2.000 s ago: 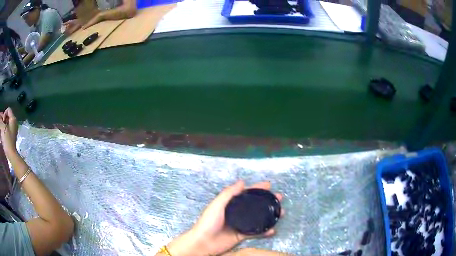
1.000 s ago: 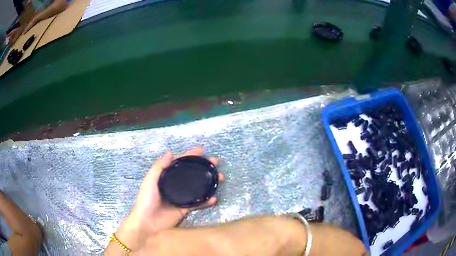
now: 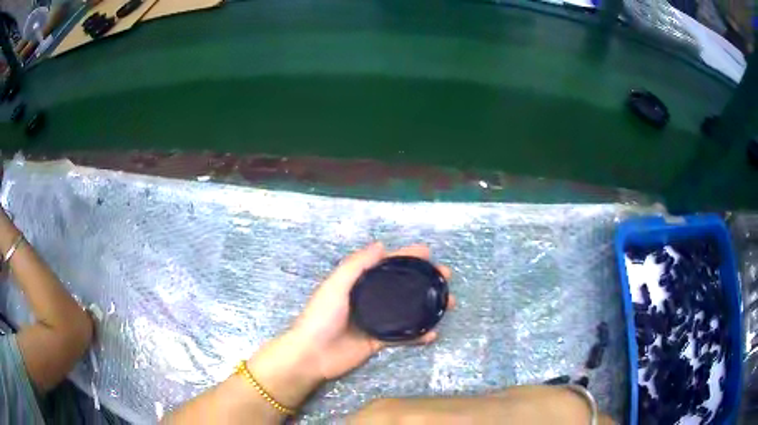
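Note:
A glossy black round housing (image 3: pixel 399 299) with a raised rim lies in my left hand (image 3: pixel 345 319), palm up over the bubble wrap. The fingers curl around its far and right edges. A gold bracelet is on that wrist. My right forearm crosses the bottom edge with a silver bangle near the wrist; the right hand's fingers are cut off by the frame, so what it holds is hidden. Small black inserts (image 3: pixel 596 347) lie loose on the wrap to the right. A blue bin (image 3: pixel 627 332) at the right holds many more on its white bottom.
Bubble wrap (image 3: pixel 208 274) covers the worktop. Beyond it runs a green conveyor belt (image 3: pixel 332 108) with black units (image 3: pixel 648 108) on it. Cardboard (image 3: pixel 75 37) with black parts is at the far left. Another person's bare arm (image 3: pixel 50 315) rests at the left edge. A green post stands at the right.
The view swung right and back. The housing stays in my left hand. My right forearm, barely seen at first, now reaches across the bottom toward the bin side.

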